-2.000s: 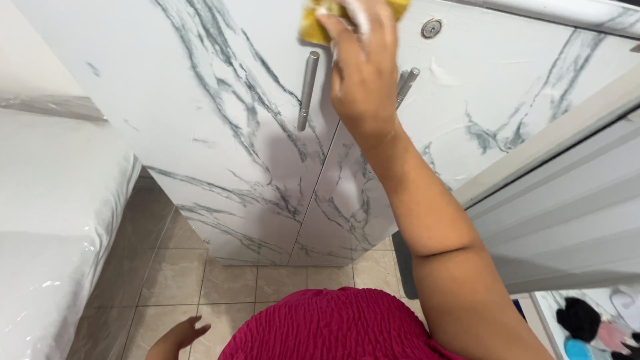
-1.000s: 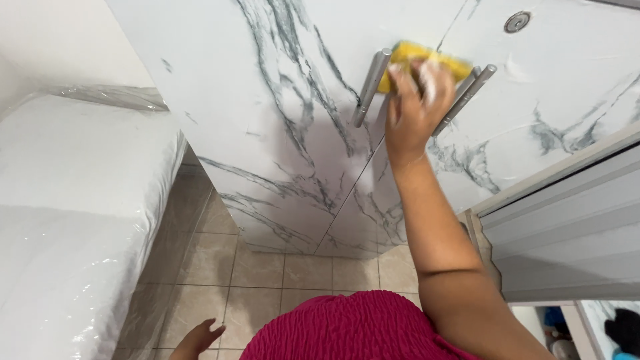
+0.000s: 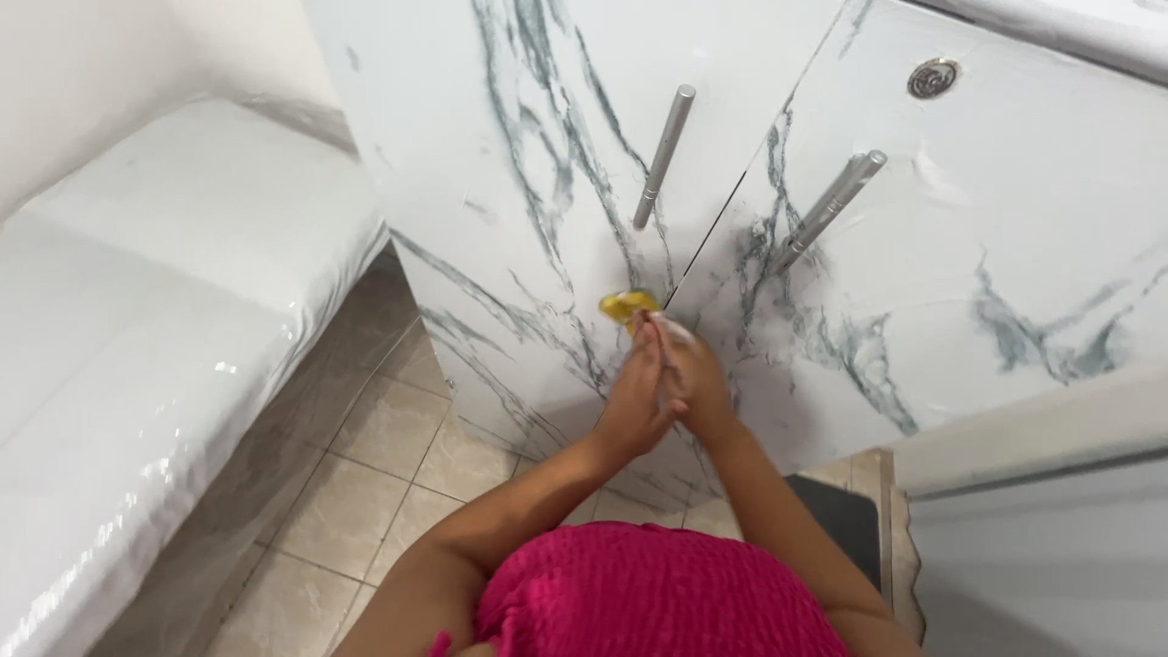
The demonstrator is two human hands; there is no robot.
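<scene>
A yellow cloth or sponge (image 3: 628,307), small and blurred, shows at the fingertips of my two hands, which meet in front of the white marble-patterned cabinet doors (image 3: 547,274). My left hand (image 3: 639,397) lies against my right hand (image 3: 695,370), palm side to palm side. Some white stuff, perhaps foam, is on the right hand's fingers. Which hand grips the yellow piece cannot be made out. Above the hands are a left bar handle (image 3: 664,157) and a right bar handle (image 3: 832,212), both metal.
A round metal lock (image 3: 933,79) sits on the right door. A plastic-covered white bed or bench (image 3: 182,265) stands at the left. Beige floor tiles (image 3: 365,497) show below. A dark mat (image 3: 835,520) lies at the lower right, beside a grey panel (image 3: 1049,547).
My right hand has come down from between the handles with the yellow piece. My left hand has risen from low at the left and now meets it.
</scene>
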